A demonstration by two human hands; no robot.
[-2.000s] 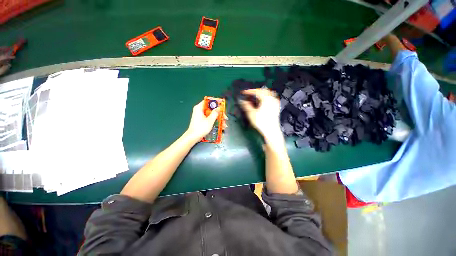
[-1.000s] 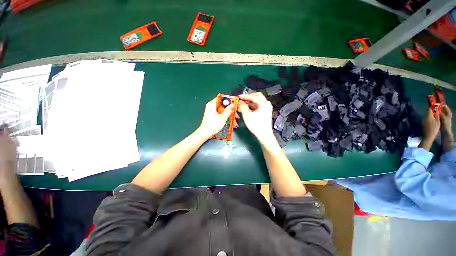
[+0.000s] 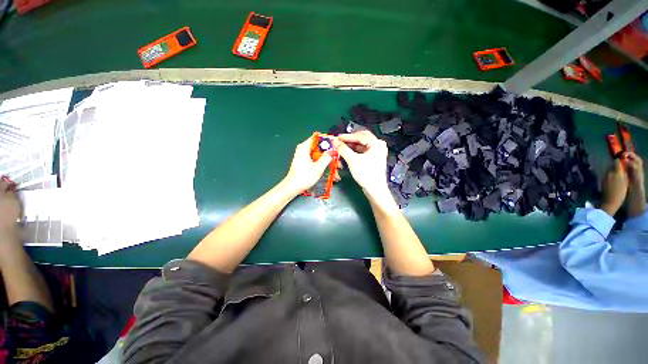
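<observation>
My left hand (image 3: pixel 305 169) holds an orange handheld device housing (image 3: pixel 318 190) upright above the green bench. A dark round component with a pale centre (image 3: pixel 325 144) shows at its upper end. My right hand (image 3: pixel 364 156) is at the housing's upper right edge, fingers bent and fingertips together beside the round component. Whether a small part is between those fingertips is hidden. The pile of black parts (image 3: pixel 490 156) lies on the bench to the right of my right hand.
White label sheets (image 3: pixel 135 163) lie at the left, a neighbour's hand (image 3: pixel 10 206) beside them. Beyond the pale rail (image 3: pixel 284 77), orange units (image 3: pixel 252 35) lie on the conveyor. A blue-sleeved person (image 3: pixel 614 186) holds an orange unit at the right. A brown carton (image 3: pixel 472 298) stands below the bench edge.
My right hand has left the pile and come to the housing's upper end. The conveyor units have shifted left. The right-hand neighbour has drawn back from the conveyor and holds a unit.
</observation>
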